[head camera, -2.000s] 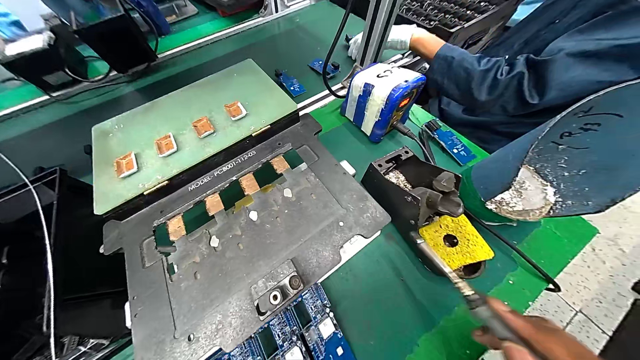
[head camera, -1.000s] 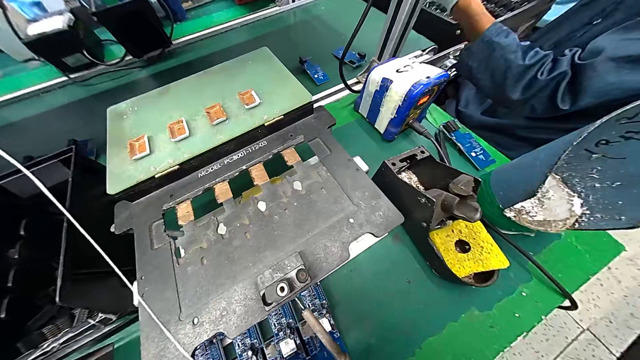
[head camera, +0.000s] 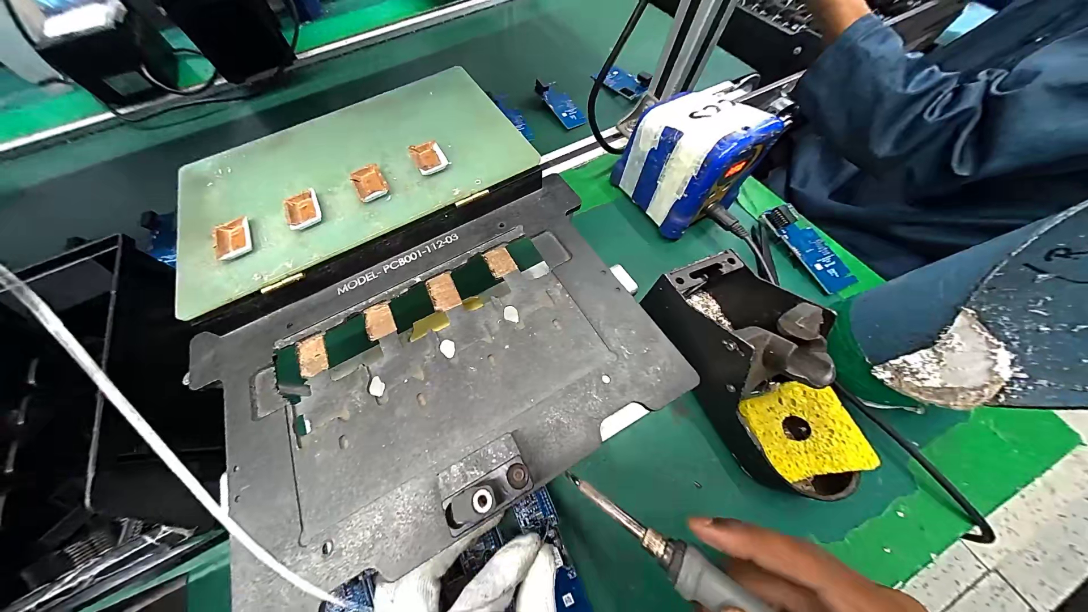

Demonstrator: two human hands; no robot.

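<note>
My right hand [head camera: 782,565], bare, holds a soldering iron [head camera: 671,548] by its grey handle at the lower right. The iron's tip lies beside the front edge of a dark grey fixture plate [head camera: 510,391]. My left hand [head camera: 484,582], in a white glove, is at the bottom centre with its fingers on blue circuit boards [head camera: 535,510] below the plate; what it grips is partly hidden. A hinged pale green lid [head camera: 340,195] with several small copper-coloured pads stands open behind the plate. A white cord [head camera: 161,450] crosses the lower left.
At the right stand an iron stand [head camera: 722,357] with a yellow sponge [head camera: 807,429] and a blue soldering station [head camera: 697,161]. Nearby lies a blue board [head camera: 812,251]. A co-worker's dark sleeve [head camera: 884,127] reaches in at the upper right. Black bins [head camera: 144,382] are at the left.
The soldering iron, at the sponge two seconds ago, has moved left to the fixture's front edge. My gloved left hand has come into view at the boards.
</note>
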